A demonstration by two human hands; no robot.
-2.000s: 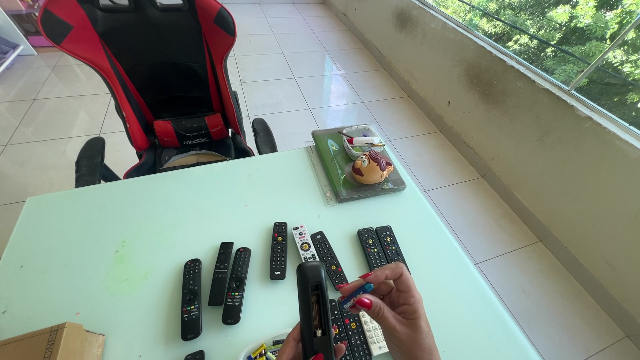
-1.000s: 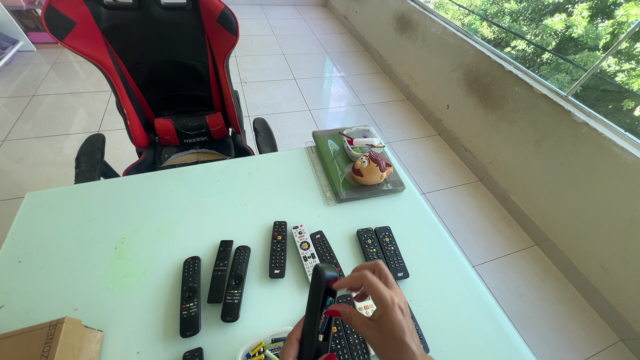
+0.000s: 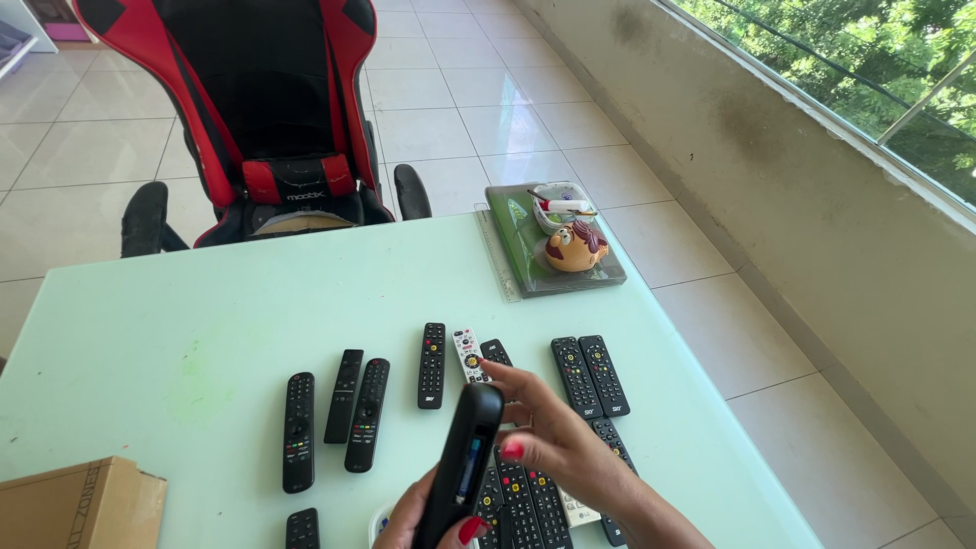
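My left hand (image 3: 415, 512) grips a black remote control (image 3: 451, 457), tilted upright, its open battery compartment facing right with a blue battery (image 3: 468, 465) inside. Beside the remote's upper end, my right hand (image 3: 560, 438) has its fingers apart, and nothing shows between them. Behind and below the hands lie several black remotes (image 3: 526, 503) and a pale remote (image 3: 577, 509). A white remote (image 3: 467, 354) lies beyond the fingers. Part of a white container (image 3: 375, 524) shows beside my left hand.
More black remotes (image 3: 298, 432) lie on the glass tabletop (image 3: 229, 320). A cardboard box (image 3: 84, 503) sits at the lower left. On the far right corner are a green case (image 3: 507, 210), a plastic tub (image 3: 543, 217) and a toy head (image 3: 576, 248). A gaming chair (image 3: 252, 84) stands beyond.
The blue battery, held in my right fingers two seconds ago, is now in the remote's compartment. My right hand has let go of it and its fingers have spread.
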